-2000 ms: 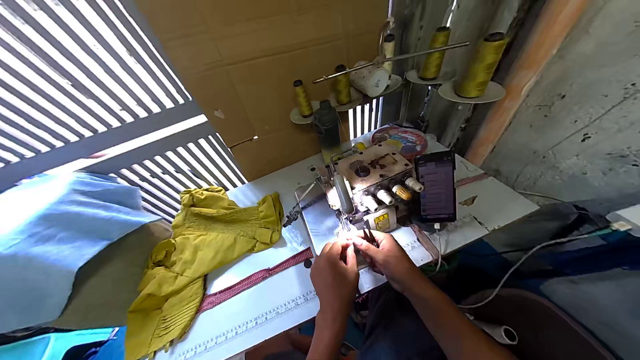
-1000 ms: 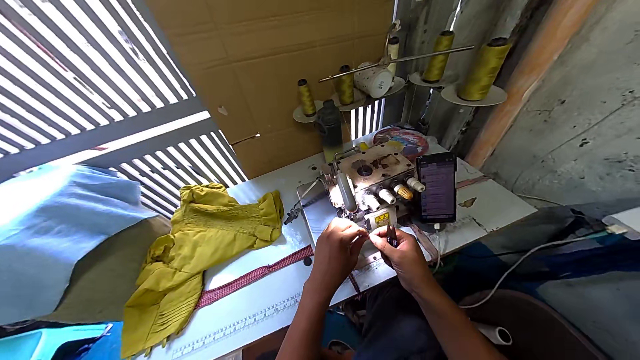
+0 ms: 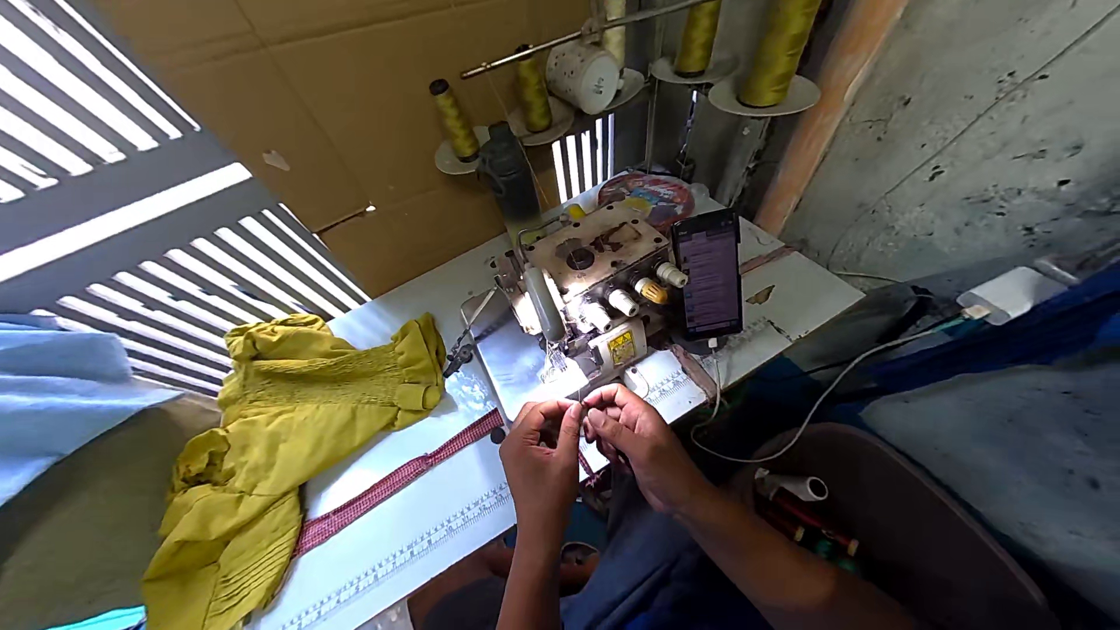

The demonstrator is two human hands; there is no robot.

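Note:
An overlock sewing machine (image 3: 595,262) stands on the white table, its lamp lighting the needle area. Just in front of it, my left hand (image 3: 547,442) and my right hand (image 3: 634,437) meet at the fingertips. Thumb and forefinger are pinched on each side; something very thin, possibly thread, seems to be between them, too small to tell. Part of a dark item shows under my right fingers. A mustard-yellow smocked garment (image 3: 324,411) lies left of the machine. Beside it a red checked fabric strip (image 3: 394,486) crosses the table.
Several yellow-green thread cones (image 3: 779,52) stand on the rack behind the machine. A phone (image 3: 707,276) leans at the machine's right, with a white cable (image 3: 818,416) trailing from it. A measuring tape (image 3: 411,556) runs along the table's front edge. A brown bin (image 3: 910,507) holds spools at the right.
My hands have come together at the fingertips; one second ago they were slightly apart, with a dark tool upright in my right hand. The view has moved closer to the table.

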